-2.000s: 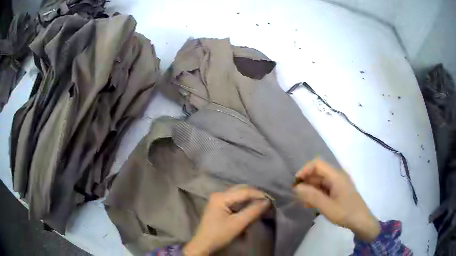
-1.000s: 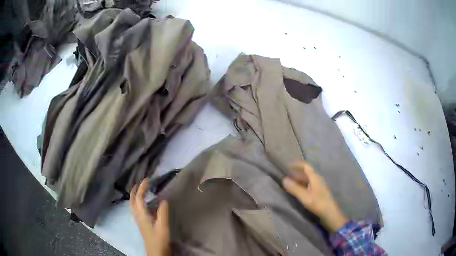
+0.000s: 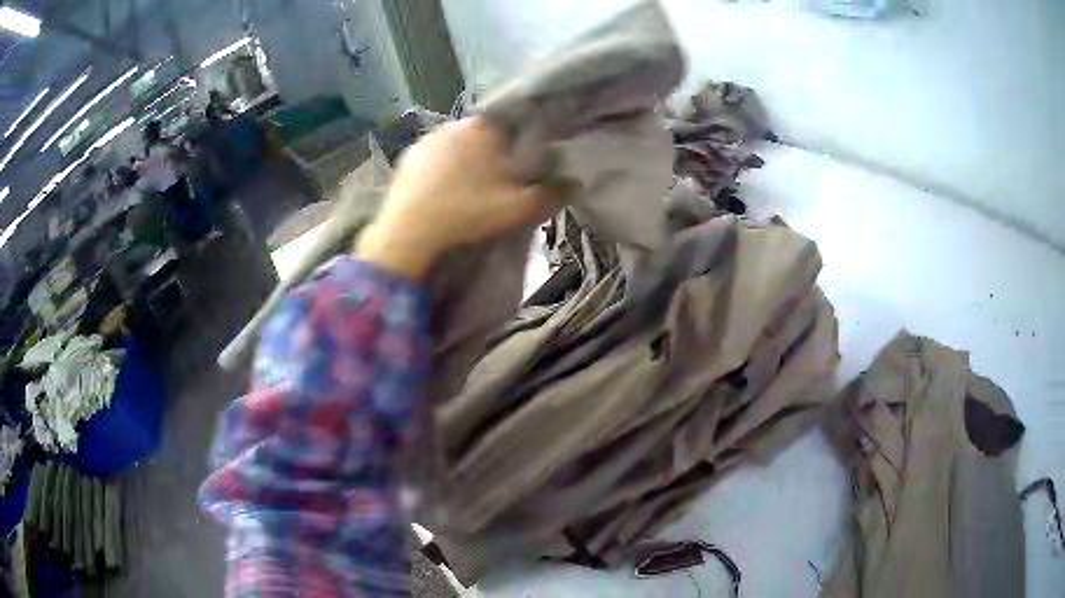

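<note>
My left hand (image 3: 456, 193), blurred, is raised near the upper middle and grips a brown-grey garment piece (image 3: 613, 105). The cloth rises above the fingers and hangs around the hand, partly hidden by my sleeve. A large gathered bundle of taupe garments (image 3: 666, 374) lies on the white table, behind and to the right of the arm. Another garment body (image 3: 934, 467) lies at the right, with a dark opening near its top. My right hand is not in view.
The white table (image 3: 911, 245) reaches back right. More dark cloth (image 3: 718, 129) lies beyond the bundle. A dark cord loop (image 3: 689, 558) lies at the bundle's front, another strip at far right. A blue container (image 3: 117, 409) with pale cloth stands left; the workshop extends behind.
The view has swung left, so the bundle and the flat garment appear further right. My left hand has gripped and lifted a garment piece. My right hand has left the picture.
</note>
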